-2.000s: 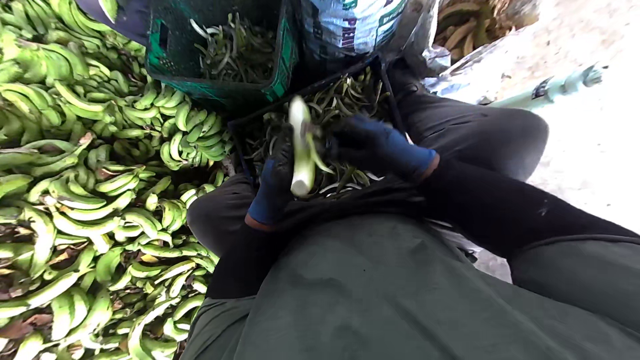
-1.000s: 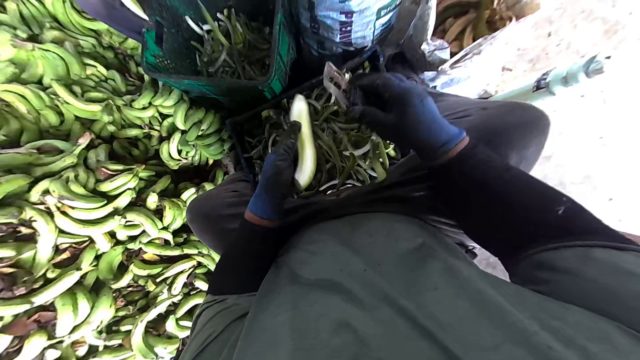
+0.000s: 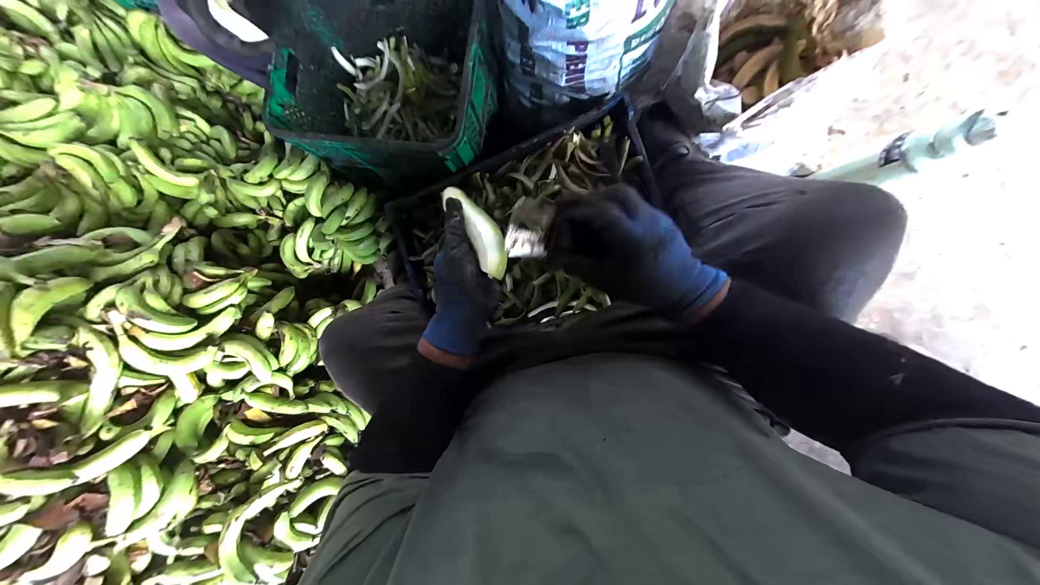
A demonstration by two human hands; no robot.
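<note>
In a blue and black glove, my left hand (image 3: 463,280) holds a pale, largely peeled green plantain (image 3: 479,231) tilted above a dark crate (image 3: 394,223). My right hand (image 3: 638,248), gloved alike, grips a small flat metal blade (image 3: 526,241), blurred, just right of the plantain. A narrow gap shows between blade and fruit. Green and brown peel strips (image 3: 569,162) fill the dark crate, which stands between my legs. The fingers of my right hand are dark and partly hidden.
A green plastic crate (image 3: 366,146) with more peel strips stands beyond the dark one, beside a printed sack (image 3: 581,49). Unpeeled green plantains (image 3: 162,325) are heaped at the left. A pale green tube (image 3: 902,154) lies at the right. Part of a person (image 3: 231,49) shows at the upper left.
The blade in my right hand has come down and nearer to the plantain since one second ago. The plantain in my left hand has turned, its top now leaning left.
</note>
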